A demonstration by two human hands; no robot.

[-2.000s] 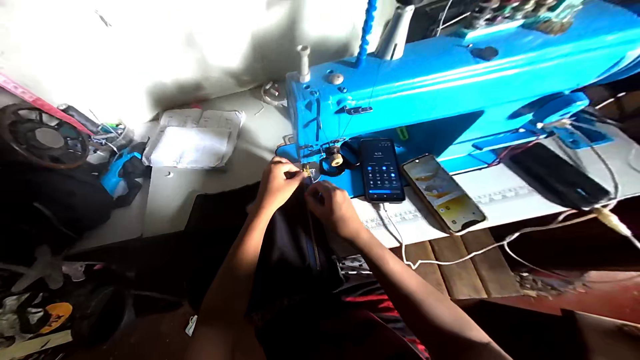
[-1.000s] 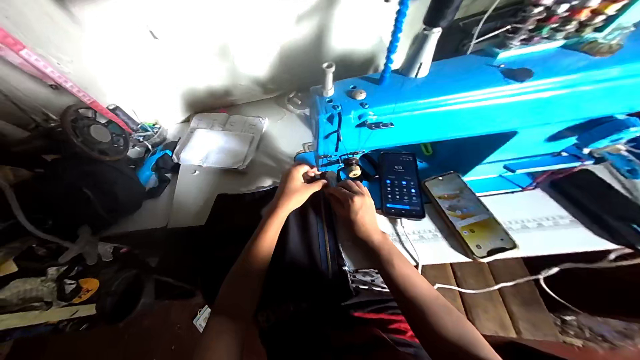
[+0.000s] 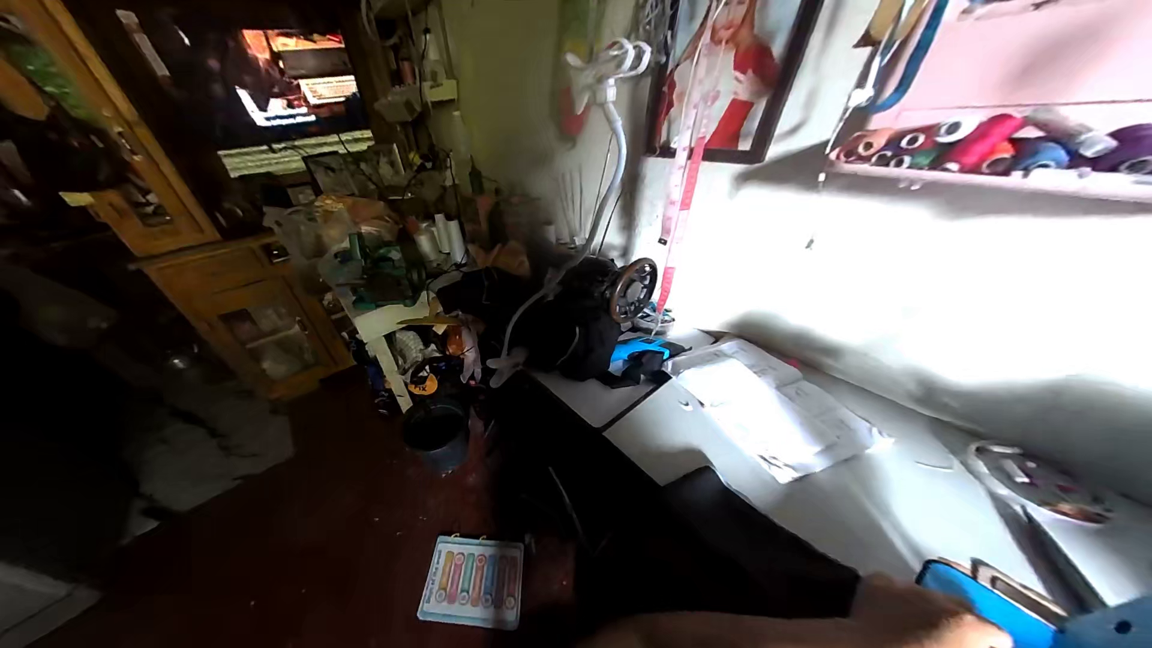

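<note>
Only one of my hands shows, my left hand [image 3: 927, 616], blurred at the bottom right edge and partly cut off, with its forearm along the bottom. It lies against black cloth [image 3: 747, 540] that spreads over the white table's near edge, beside the blue bed of the sewing machine [image 3: 990, 603]. Its fingers are too cut off to tell whether they grip the cloth. My right hand is out of view.
Open papers [image 3: 765, 414] lie on the white table [image 3: 864, 504]. A round dish [image 3: 1039, 486] stands near the wall. Thread spools [image 3: 981, 144] fill a wall shelf. A dark bucket [image 3: 436, 436] and a printed calendar-like card [image 3: 472, 583] are on the floor.
The view has swung far to the left and up, away from the machine's needle area. Both hands showed there earlier, at the black cloth; the right one has left the view.
</note>
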